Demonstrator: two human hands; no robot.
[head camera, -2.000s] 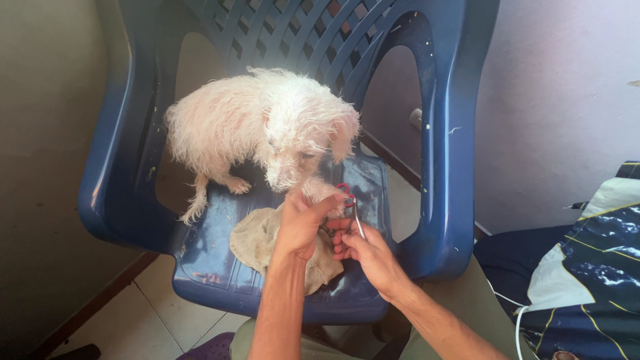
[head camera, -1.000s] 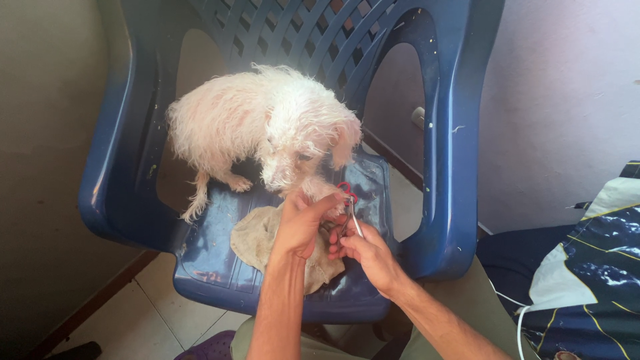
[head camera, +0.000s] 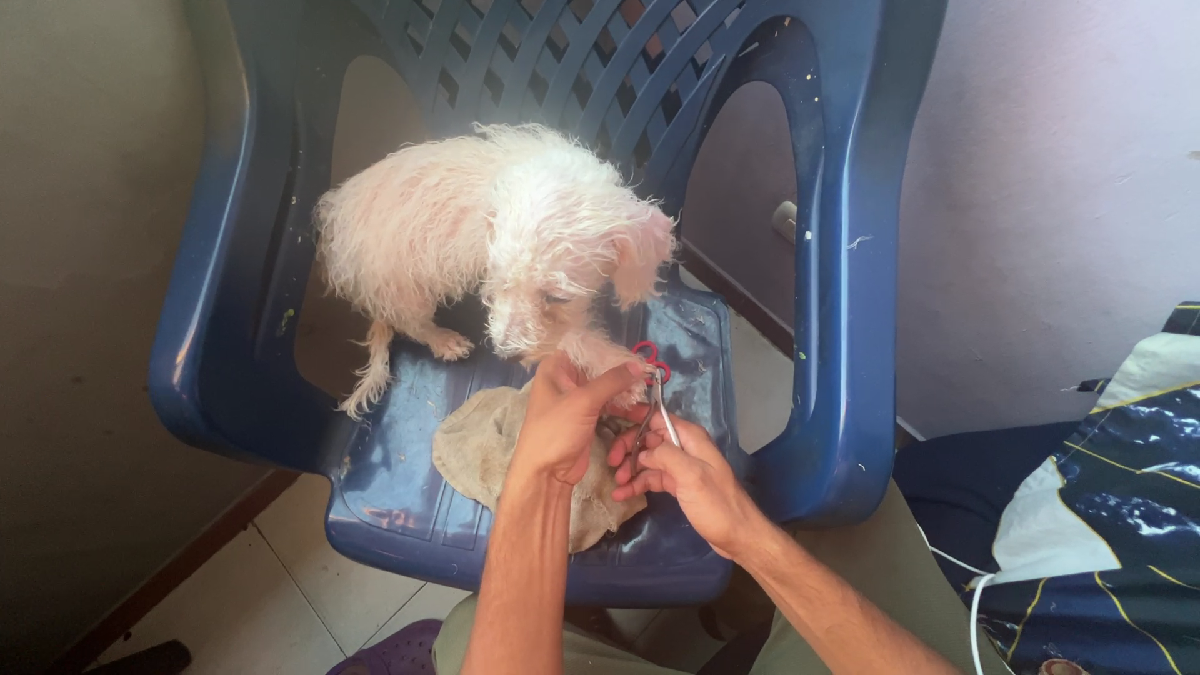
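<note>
A small dog with damp-looking white fur (head camera: 412, 220) sits on the seat of a blue plastic armchair (head camera: 403, 539), its head lowered toward its front paw. My left hand (head camera: 562, 422) grips that front paw. In my right hand (head camera: 689, 473) are metal clippers or scissors (head camera: 667, 417), which reach up to the paw; their exact kind cannot be told. A red looped thing (head camera: 649, 356) shows right behind the tool tip, and whether it is part of the tool is unclear. Under my hands lies a crumpled beige cloth (head camera: 478, 445).
The chair's arms rise at both sides, its lattice back (head camera: 572, 66) behind the dog. Walls stand left and right. Dark patterned fabric (head camera: 1144, 506) and a white cable (head camera: 977, 609) lie at the right. A purple clog (head camera: 398, 652) is on the tiled floor below.
</note>
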